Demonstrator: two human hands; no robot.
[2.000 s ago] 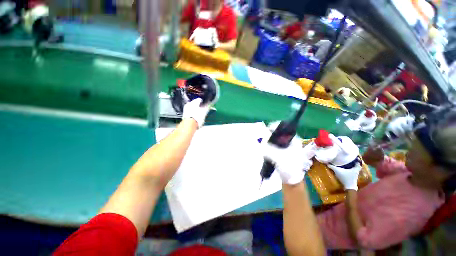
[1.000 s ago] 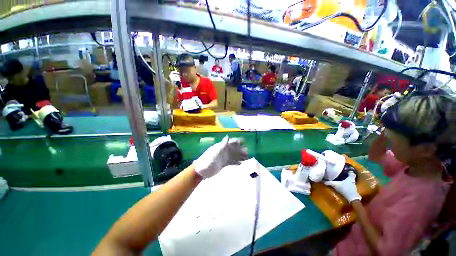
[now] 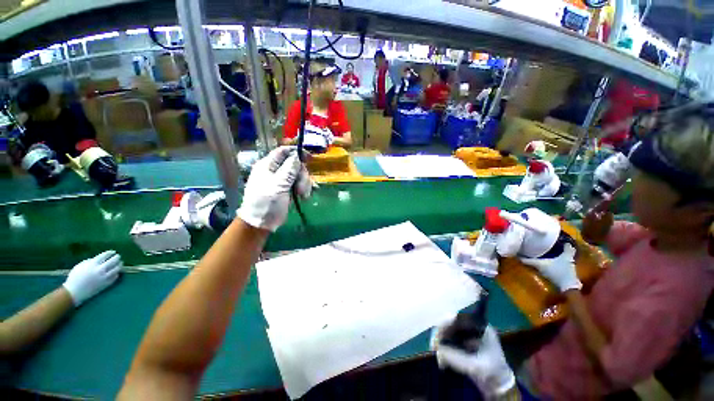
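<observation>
My left hand [image 3: 270,188], in a white glove, is raised over the far left of the white sheet [image 3: 352,305]. Its fingers are closed around a black hanging cord [image 3: 304,102]. My right hand [image 3: 481,360], gloved and blurred, is low at the bench's front edge. It holds a blurred black tool [image 3: 468,323], apparently the electric screwdriver; its tip cannot be made out. A small black part [image 3: 408,247] and tiny dark specks lie on the sheet.
A white and red appliance body [image 3: 160,235] lies on the conveyor [image 3: 368,207] behind a metal post [image 3: 210,102]. Another person's gloved hand [image 3: 94,276] rests at left. At right, a person in pink holds an appliance [image 3: 532,233] on an orange-brown pad [image 3: 540,301].
My left hand has moved left and up and closed on the cord, which now hangs further left. My right hand has come into view with the tool. The appliance on the conveyor has shifted left.
</observation>
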